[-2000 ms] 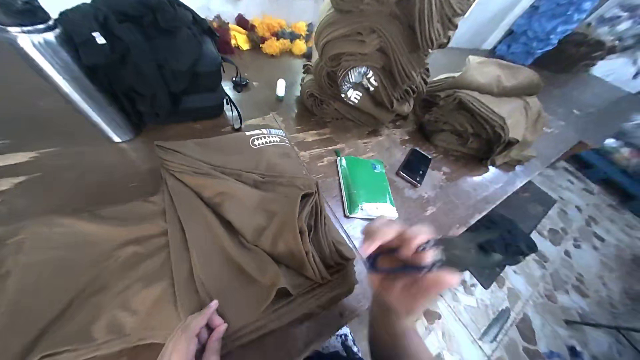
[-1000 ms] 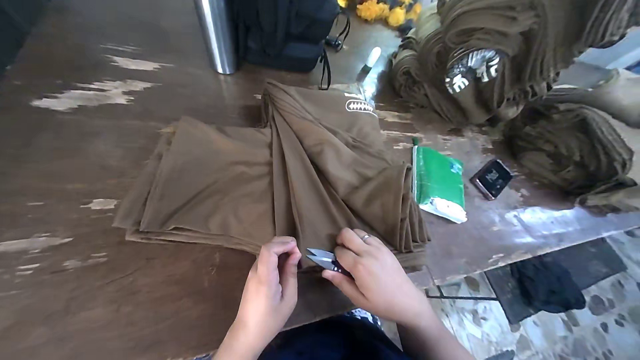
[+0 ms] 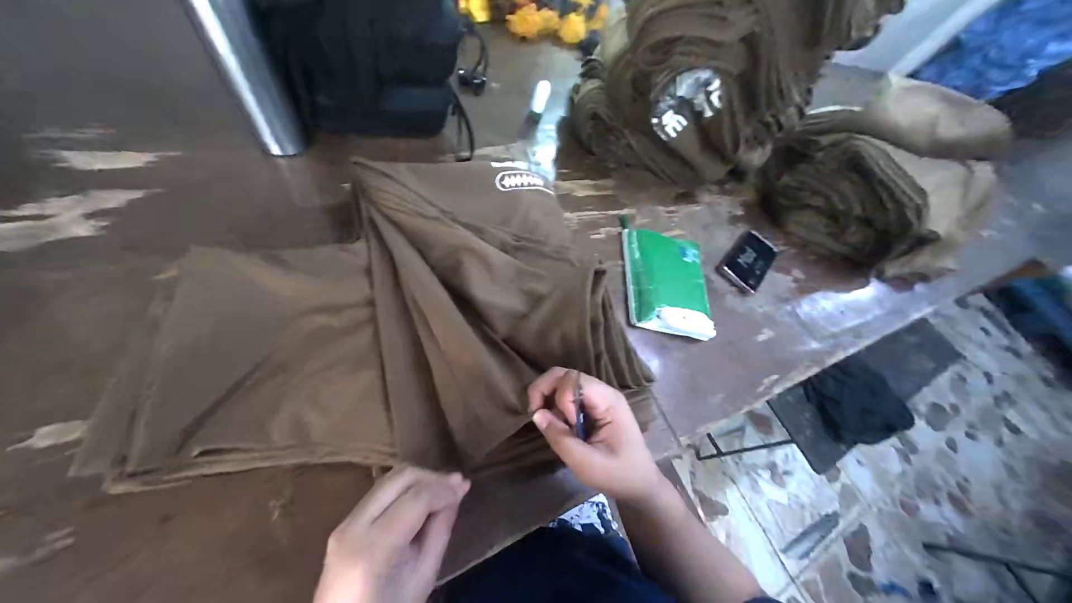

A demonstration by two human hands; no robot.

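Note:
A stack of brown fabric pieces (image 3: 276, 352) lies folded over on the worn table, with a white football print near its top edge. My left hand (image 3: 398, 528) is at the near edge of the stack, fingers bent together at the cloth; whether it pinches the fabric is unclear. My right hand (image 3: 599, 431) holds small thread snips (image 3: 579, 406), tucked in its fingers, and its thumb and forefinger meet at the edge of the upper layer. The blades of the snips are mostly hidden by the hand.
A green notebook (image 3: 667, 280) and a phone (image 3: 748, 261) lie right of the stack. Beyond them are rolled brown fabric bundles (image 3: 846, 197). A metal cylinder (image 3: 251, 84) and a black bag (image 3: 360, 67) stand behind. The table edge (image 3: 804, 373) runs along the right.
The hands, close together with the snips pointing between them a second ago, are now apart. The snips' blades no longer show extended toward my left hand.

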